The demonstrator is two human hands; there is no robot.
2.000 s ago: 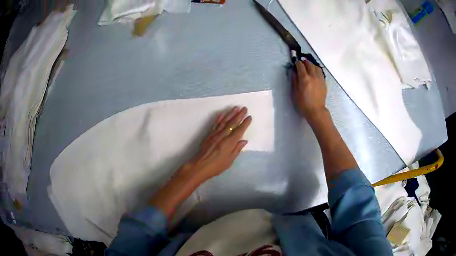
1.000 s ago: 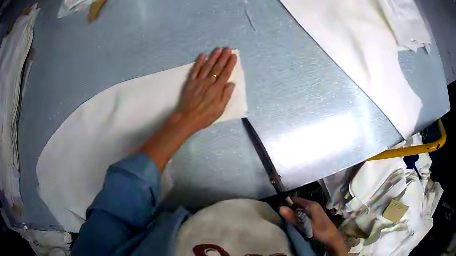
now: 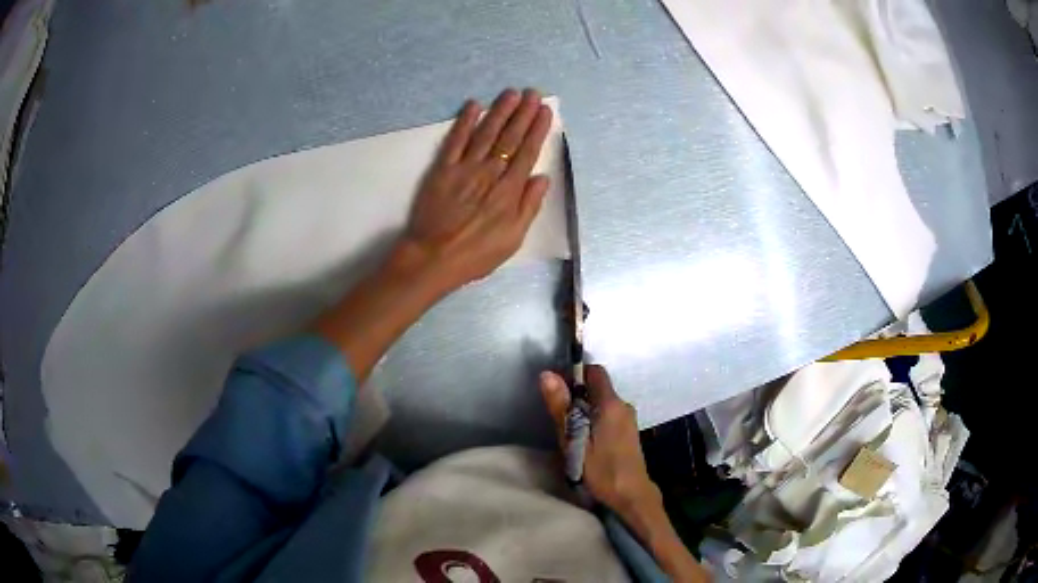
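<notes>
A white garment panel (image 3: pixel 245 262) with a curved far edge lies flat on the grey-blue table (image 3: pixel 455 376). My left hand (image 3: pixel 480 188) is pressed flat on its narrow right end, fingers nearly together. My right hand (image 3: pixel 603 438) holds the shears (image 3: pixel 573 262) by the wrapped handles, near the table's front edge. The long dark blades point away from me and lie along the panel's short right edge. The blades look nearly closed; the panel's corner beside them is partly under my left fingers.
Another white cloth piece (image 3: pixel 797 125) lies at the right, with a smaller white piece (image 3: pixel 911 68) on it. A yellow rail (image 3: pixel 922 342) is at the right front. White cloth is heaped (image 3: pixel 797 456) below, with a tan tag (image 3: pixel 867 471) on it. A layered white stack shows at far left.
My right hand has brought the shears from the far right to the front, then up along the panel's short edge. My left hand has moved to that end. The panel sits further left.
</notes>
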